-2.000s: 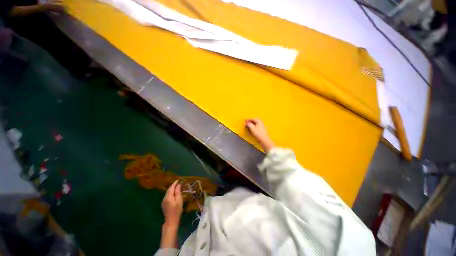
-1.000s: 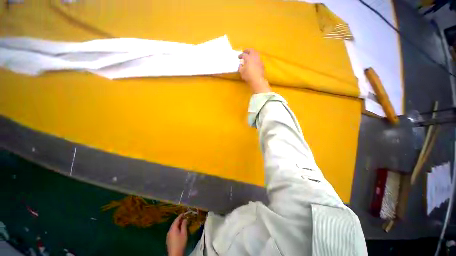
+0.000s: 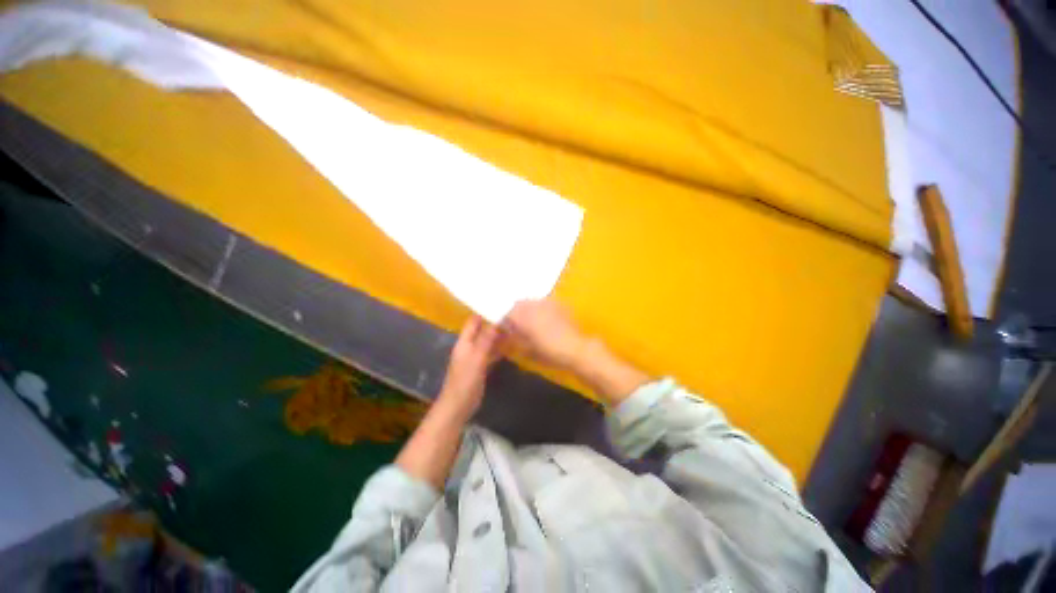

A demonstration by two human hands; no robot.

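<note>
A wide mustard fabric [image 3: 718, 313] lies over the cutting table with soft folds across it. A long white sheet [image 3: 429, 197] runs over it from the upper left and widens towards my hands. My left hand [image 3: 473, 353] and my right hand [image 3: 544, 330] are together at the sheet's near corner, by the fabric's front edge. Both pinch the corner; the fingertips are small and slightly blurred.
Dark grey table edge [image 3: 266, 284] shows along the front. A wooden bar [image 3: 946, 261] lies at the right on white. A red-brown rimmed tray [image 3: 907, 498] and thin wooden slats [image 3: 1007, 431] lie at the lower right. Orange-yellow scraps [image 3: 342, 405] lie on the green floor.
My right hand has drawn the white sheet's end towards me, to the fabric's front edge. My left hand has risen from beside the table to the same corner. The view has turned.
</note>
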